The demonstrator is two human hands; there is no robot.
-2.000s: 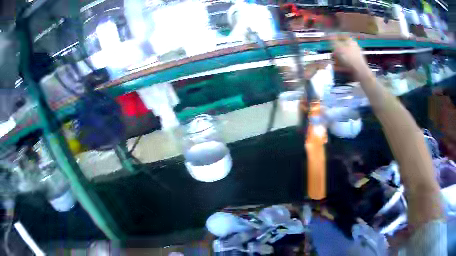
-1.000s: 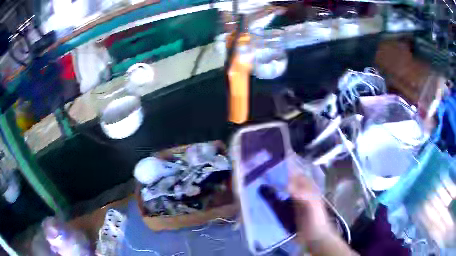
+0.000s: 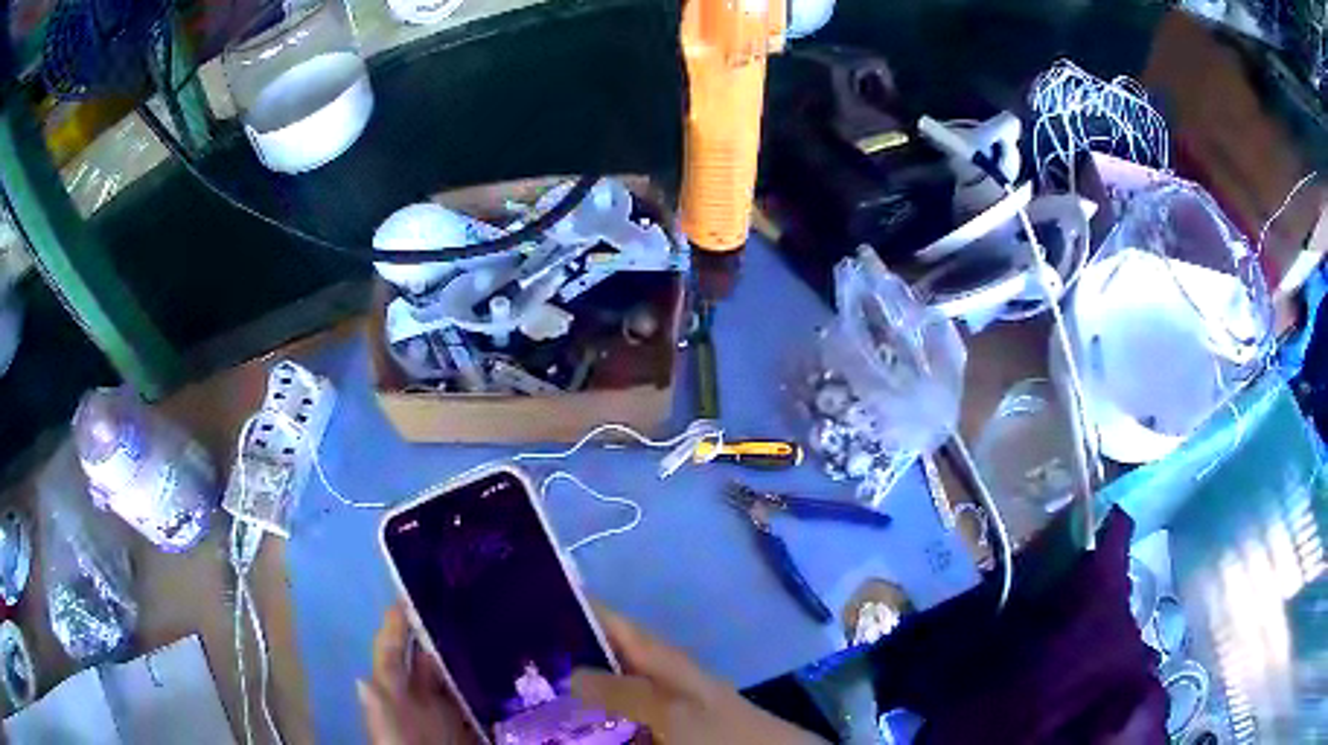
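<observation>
A smartphone [image 3: 503, 611] with a pale edge and a mostly dark, lit screen is held above the front of the blue mat [image 3: 685, 582]. My left hand [image 3: 401, 684] grips its left side from behind, fingers partly hidden by the phone. My right hand [image 3: 655, 691] is at its lower right, with the thumb over the lower screen. A thin white cable [image 3: 597, 437] lies on the mat behind the phone.
An orange electric screwdriver [image 3: 721, 131] hangs over the mat behind a parts box [image 3: 532, 418]. A yellow-and-black screwdriver [image 3: 765, 453], blue-handled cutters [image 3: 794, 560] and a parts bag [image 3: 903, 364] lie right. A power strip [image 3: 277, 437] is left; a turquoise-lined crate [image 3: 1238, 510] is right.
The view has tilted down to the mat. The phone has moved left and down, and its screen is now mostly dark. My left hand now shows at the phone with my right.
</observation>
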